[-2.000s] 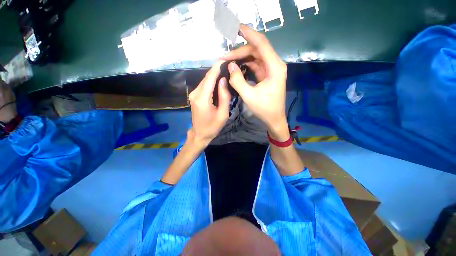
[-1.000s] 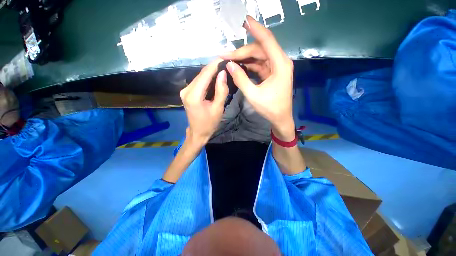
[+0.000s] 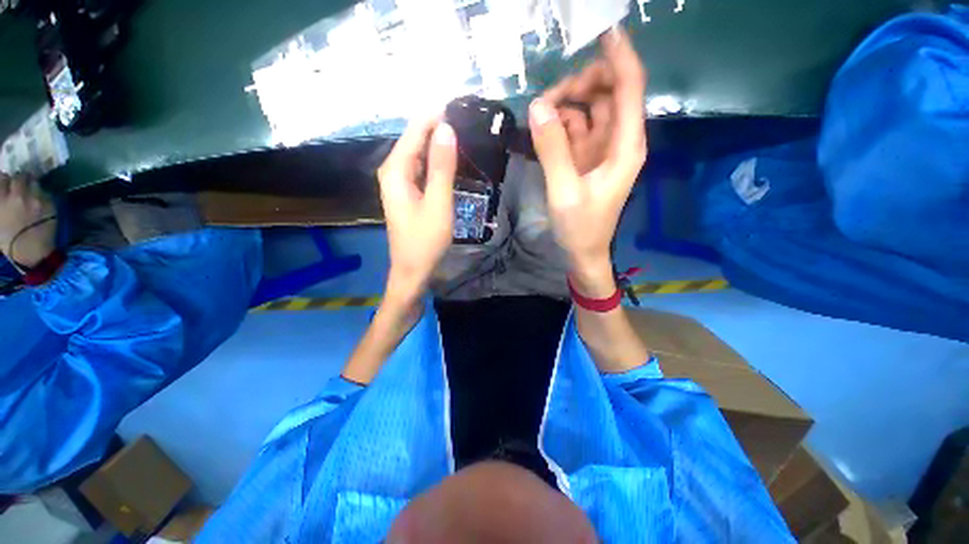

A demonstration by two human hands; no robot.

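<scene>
A black part-built handset (image 3: 489,133) stands over my lap at the bench edge, with a silvery-blue patch at its lower end and a thin red line across its dark middle. My left hand (image 3: 420,197) grips its left side with thumb and fingers. My right hand (image 3: 595,159) is just right of the handset, apart from it and slightly blurred. A pale sheet piece (image 3: 590,23) is at its raised fingertip, over the bench; how it is held there is unclear. The thumb is spread from that fingertip.
Glaring white carrier sheets (image 3: 351,80) lie on the dark green bench mat (image 3: 744,64). Black units (image 3: 80,64) are piled at upper left. A neighbour's hand (image 3: 27,218) is at far left, and blue-clothed people sit on both sides. Cardboard boxes (image 3: 733,388) stand on the floor.
My right hand has come away from the handset and moved right, the pale piece moving right with it. The handset, mostly covered by my fingers before, now shows in my left hand.
</scene>
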